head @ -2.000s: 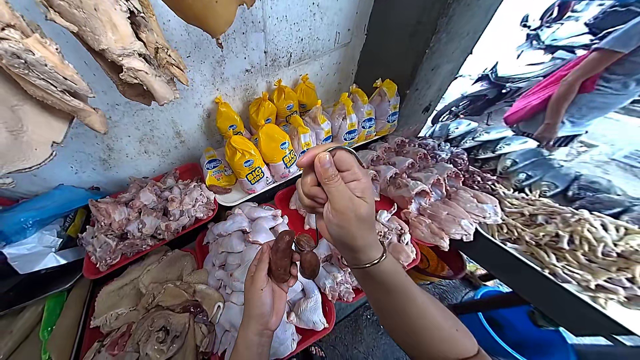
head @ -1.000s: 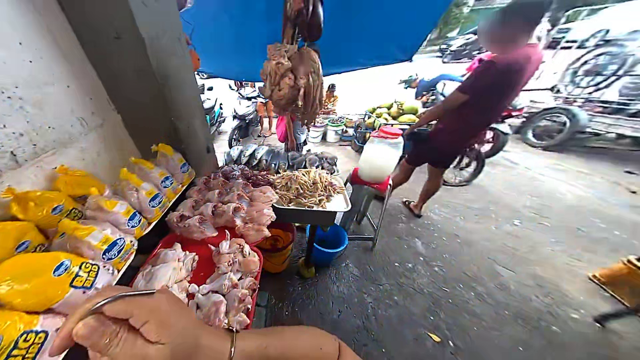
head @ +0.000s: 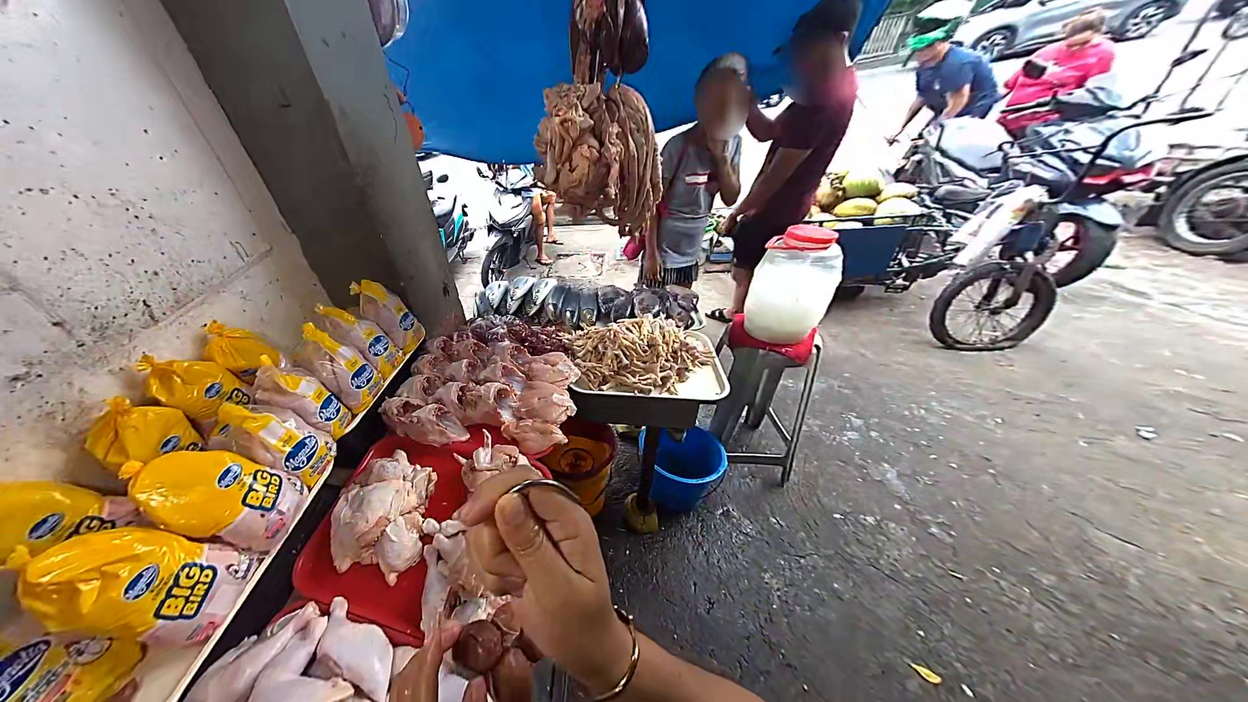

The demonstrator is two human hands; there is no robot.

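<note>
My right hand [head: 546, 565], with a bangle at the wrist, is closed on a thin curved metal piece [head: 541, 487], perhaps a hook; its full shape is hidden by the fingers. Below and left of it, at the bottom edge, my left hand [head: 424, 668] shows in part and holds dark brown organ meat [head: 480, 645]. Both hands are over a red tray [head: 361, 592] with raw chicken pieces [head: 378, 512]. Chicken legs [head: 353, 645] lie nearest the bottom edge. Bagged whole chickens [head: 200, 495] in yellow plastic stand in rows at the left.
Chicken feet [head: 643, 356] fill a metal tray beside chicken carcasses [head: 487, 390]; fish [head: 575, 302] lie behind. Meat [head: 600, 156] hangs above. A blue bucket [head: 682, 468] stands below, near a stool [head: 770, 390] with a lidded jar [head: 795, 283]. People and motorcycles are beyond.
The view has swung right toward the street. Two seconds ago both hands were over the trays in front of the wall; a person now stands beside the one in dark red.
</note>
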